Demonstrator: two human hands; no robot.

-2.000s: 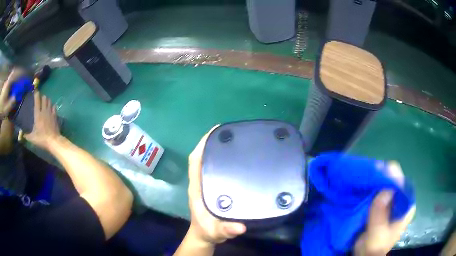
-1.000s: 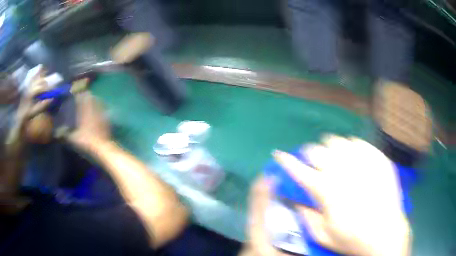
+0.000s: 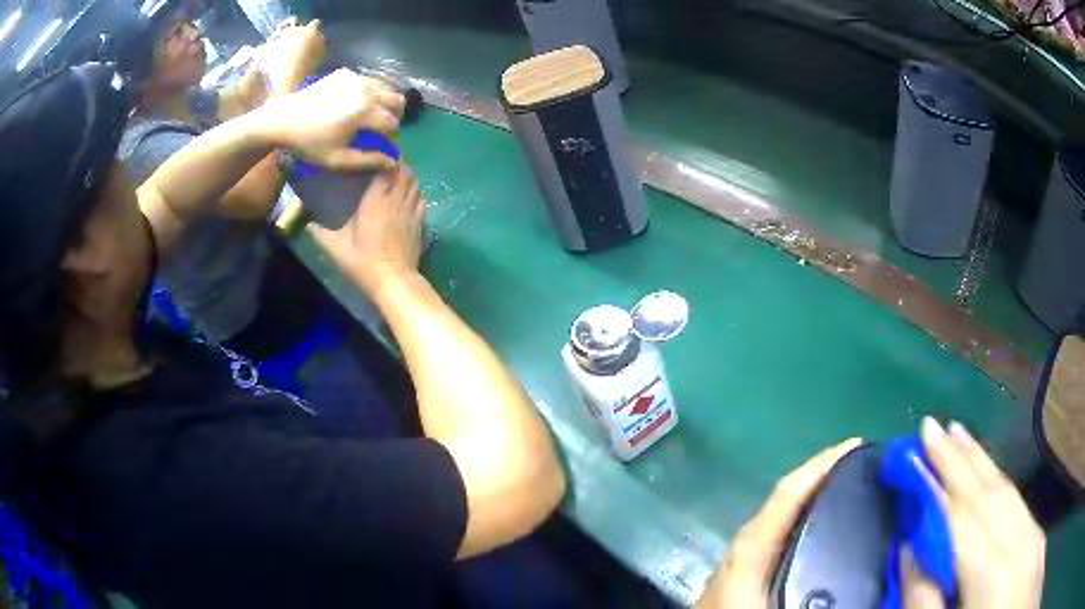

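A speaker unit (image 3: 839, 535) is at the bottom right, its smooth dark base with a round foot facing me, cut off by the lower edge. My left hand (image 3: 767, 541) holds it along its left side. My right hand (image 3: 993, 535) presses a bright blue cloth (image 3: 922, 506) on the right part of the base, fingers over the cloth. The rest of the unit's body is hidden or out of the picture.
A white dispenser bottle (image 3: 637, 410) with its lid open stands on the green bench (image 3: 761, 381). A wood-topped speaker (image 3: 577, 155) stands beyond it, another (image 3: 1065, 405) at the right edge. Grey units (image 3: 940, 167) stand past the brown strip. Two people sit at left, one wiping a unit.
The view has swung left, so the bench things sit further right and more of the neighbouring people shows. My right hand with the cloth has come onto the unit's base.
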